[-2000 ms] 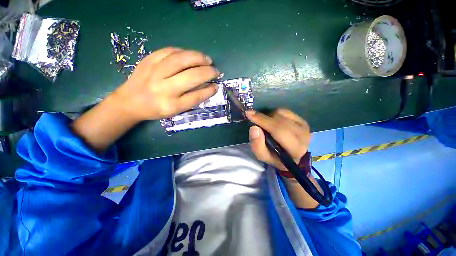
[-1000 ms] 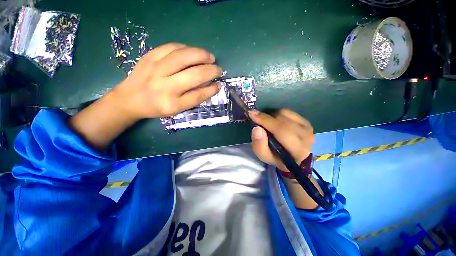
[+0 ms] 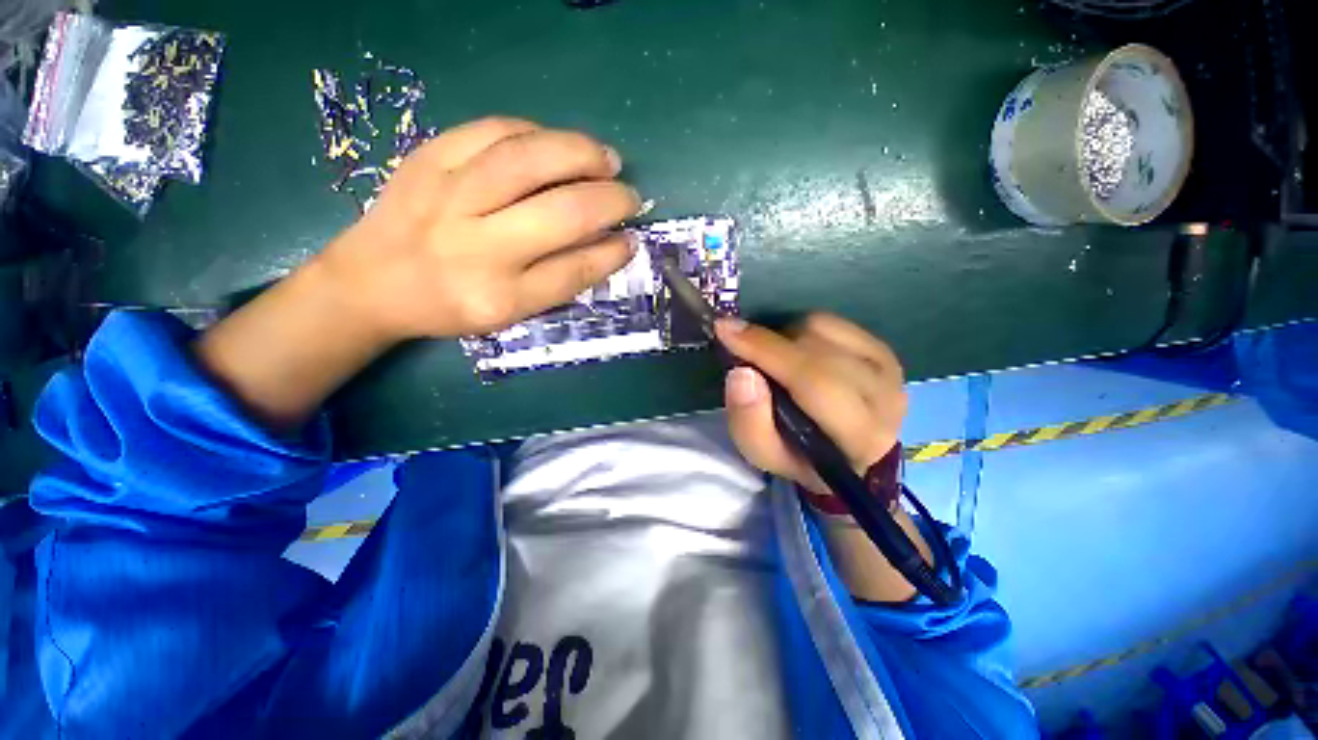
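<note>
A phone circuit board (image 3: 586, 347), silvery with a dark right end and a blue dot, lies on the green bench top near its front edge. My left hand (image 3: 499, 231) covers the board's upper left part. Its thumb and fingers are pinched at the board's top edge on a tiny pale thing too small to make out. My right hand (image 3: 817, 398) holds a black soldering iron (image 3: 846, 484) like a pen. The iron's tip end is over the dark part of the board, close to my left fingertips. Whether the tip touches the board cannot be told.
A pile of small leaded components (image 3: 362, 130) lies beyond my left hand. A clear bag of components (image 3: 152, 109) is at the upper left. A pale roll-like cup with silvery filling (image 3: 1106, 142) stands at the upper right. Part of a wire grille (image 3: 1142, 7) shows at the top right.
The whole view has shifted slightly, and the dark object at the top edge has nearly left the picture. Both hands keep nearly the same pose at the board, with the iron still over it.
</note>
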